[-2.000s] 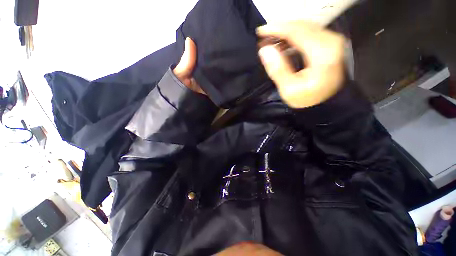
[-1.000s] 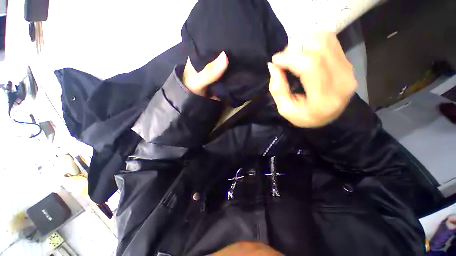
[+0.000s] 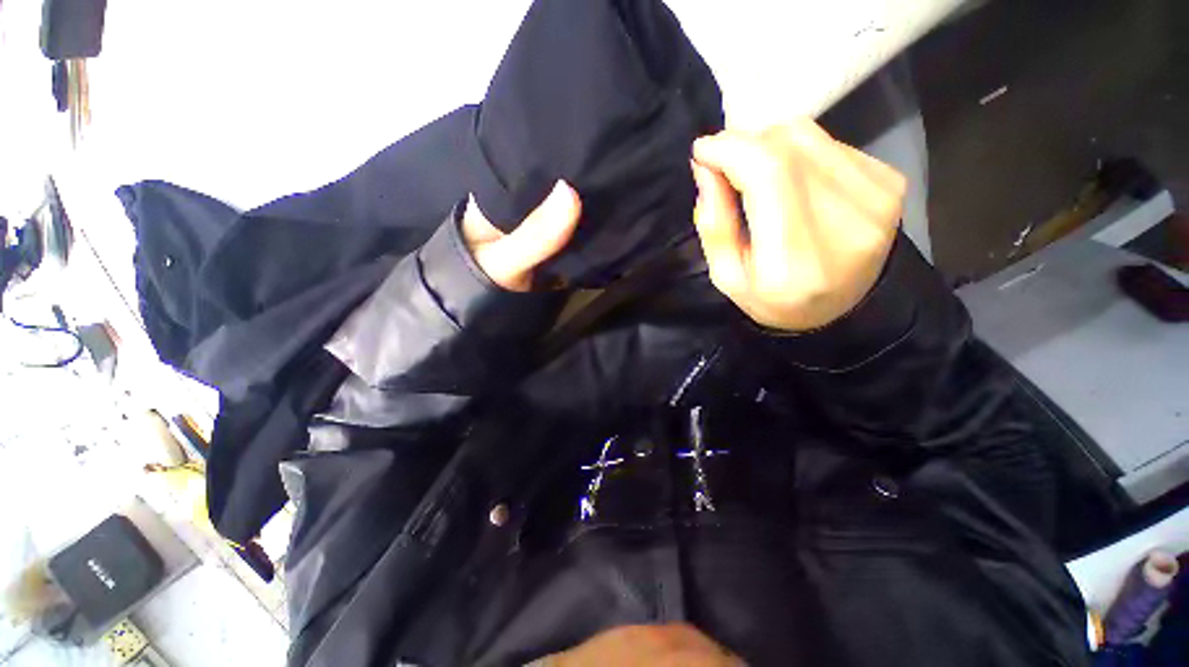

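A black garment [image 3: 574,124] is bunched up at the top centre, and its long part trails left over the white table. My left hand [image 3: 528,241] holds the cloth's lower edge, with the thumb on top and the fingers hidden under the cloth. My right hand [image 3: 802,228] is just right of the cloth, with thumb and fingertips pinched together. No needle or thread can be made out at the fingertips, so what they hold cannot be told.
The white table [image 3: 326,78] lies beyond the cloth. A small black box [image 3: 107,568] is at lower left. A purple thread spool [image 3: 1141,599] is at lower right. A dark red object [image 3: 1154,289] lies on a grey-white surface at right.
The right fingers have closed from a loose curl around something dark to a pinch, and the hand sits slightly lower. The left thumb has come over the cloth. The view has shifted slightly.
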